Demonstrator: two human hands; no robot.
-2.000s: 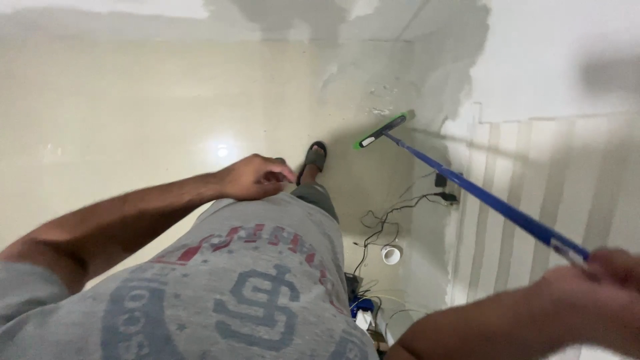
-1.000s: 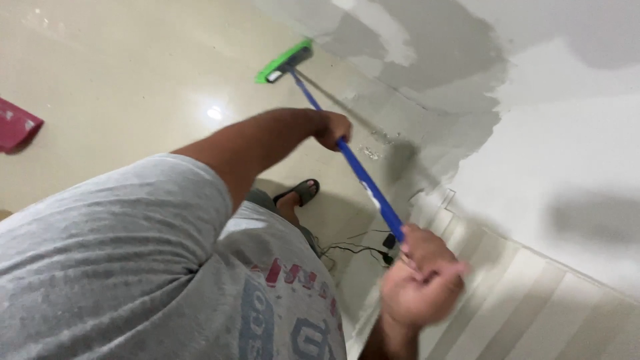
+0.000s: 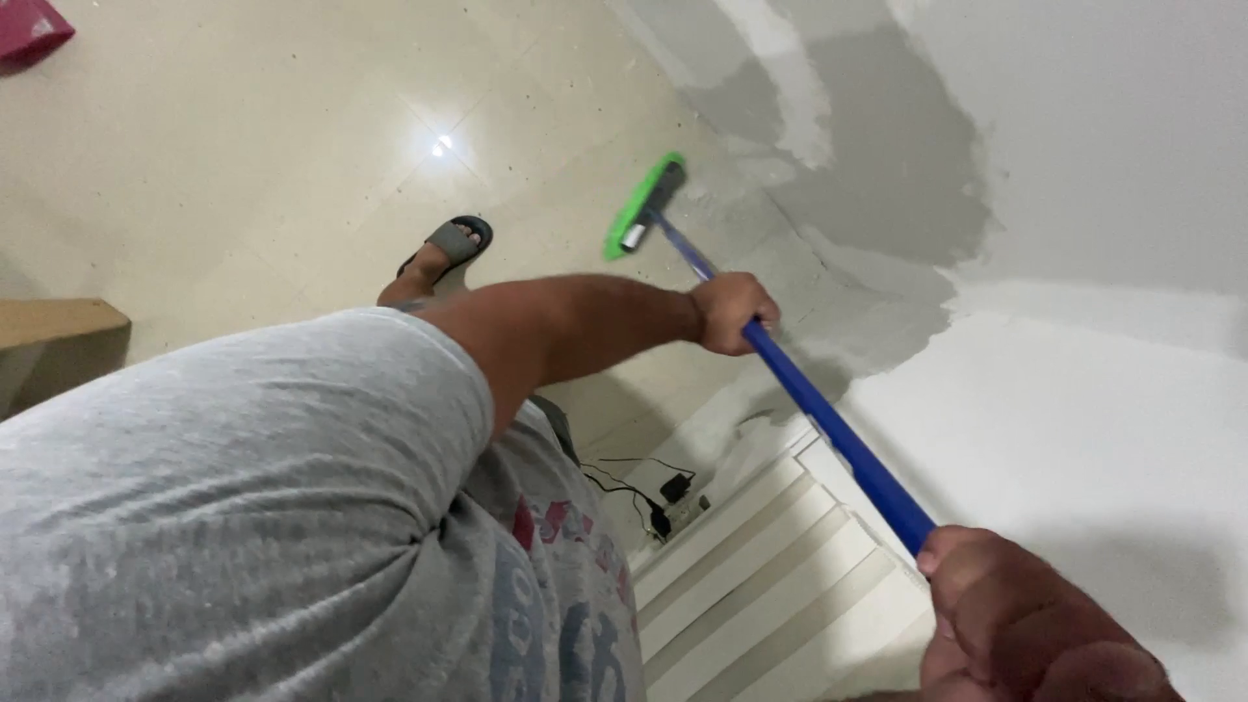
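Observation:
A broom's blue handle runs diagonally from the lower right toward the floor near the wall. My left hand is closed around its lower part, a short way above the head. Around the upper end of the handle is my right hand, large and close to the camera. The broom head, bright green with a dark block, is at the floor near the foot of the stained wall. Its bristle tips cannot be made out clearly.
A sandaled foot stands on the glossy tiled floor. Black plugs and cables lie beside a striped panel. Grey patches mark the white wall. A wooden block-like object is at left, a dark pink object at upper left.
Two seconds ago my left hand was off the broom; it has since gripped the handle. The broom head has moved closer to the wall since one second ago. The view has turned.

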